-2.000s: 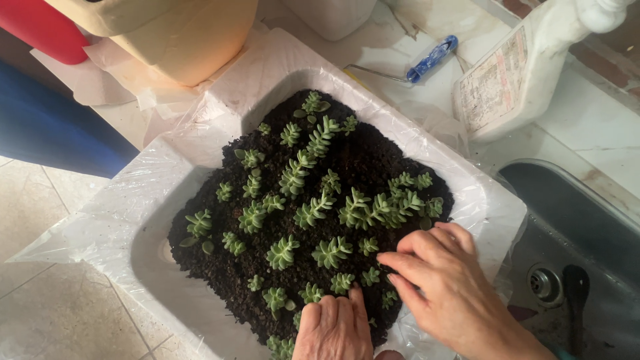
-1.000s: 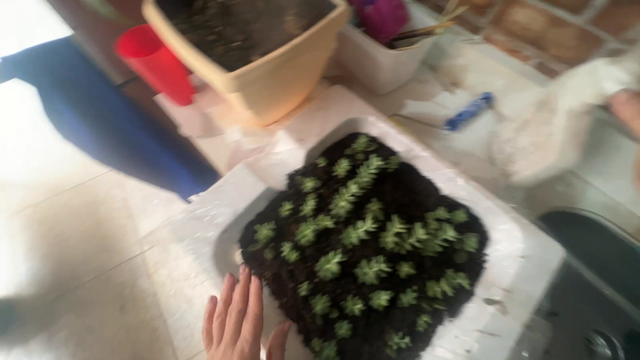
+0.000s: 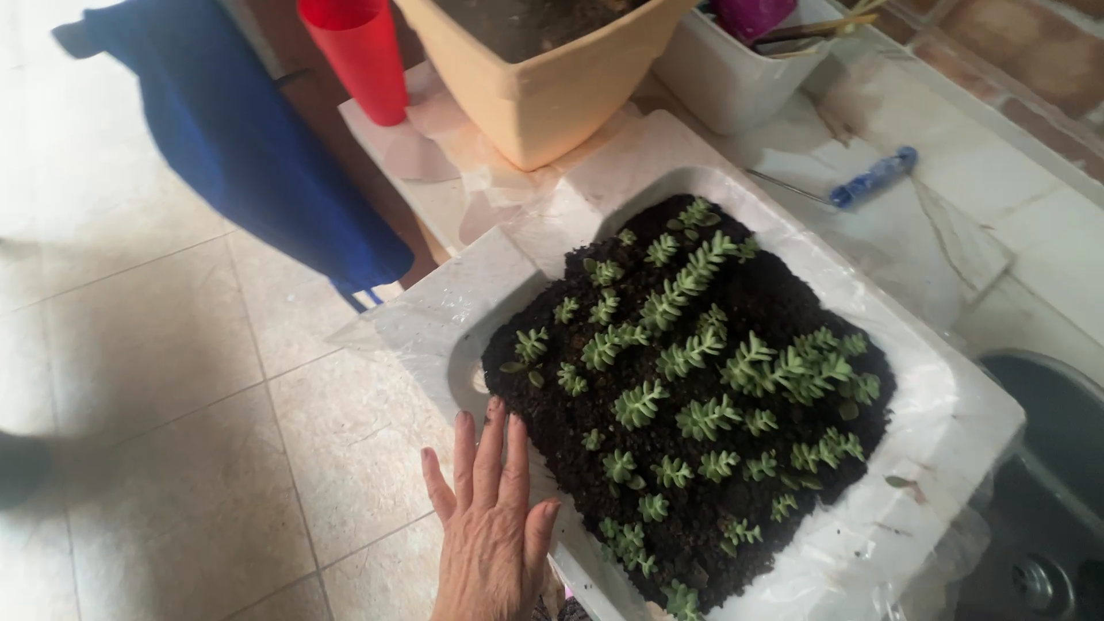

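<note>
My left hand [image 3: 492, 509] lies palm down over the left edge of the white foam tray [image 3: 957, 405], its fingers apart and nothing in it; dirt marks a fingertip. Dark potting soil [image 3: 780, 285] fills the tray, with small green succulent cuttings [image 3: 638, 404] standing in it in loose rows. Clear plastic wrap covers the tray's rim. A detached leaf [image 3: 897, 481] rests on the right rim. My right hand is out of view.
Behind the tray stand a peach planter [image 3: 561, 103] with soil, a red plastic cup [image 3: 366, 65] and a white container [image 3: 733, 78]. A blue-handled tool [image 3: 873, 178] lies on the tiled counter. A metal sink [image 3: 1052, 431] is at right, a blue cloth [image 3: 250, 147] at left.
Both hands have left the cuttings at the tray's near side. My left hand is now at the left edge; my right hand has gone out of view, and so has the white bottle. The view has shifted left.
</note>
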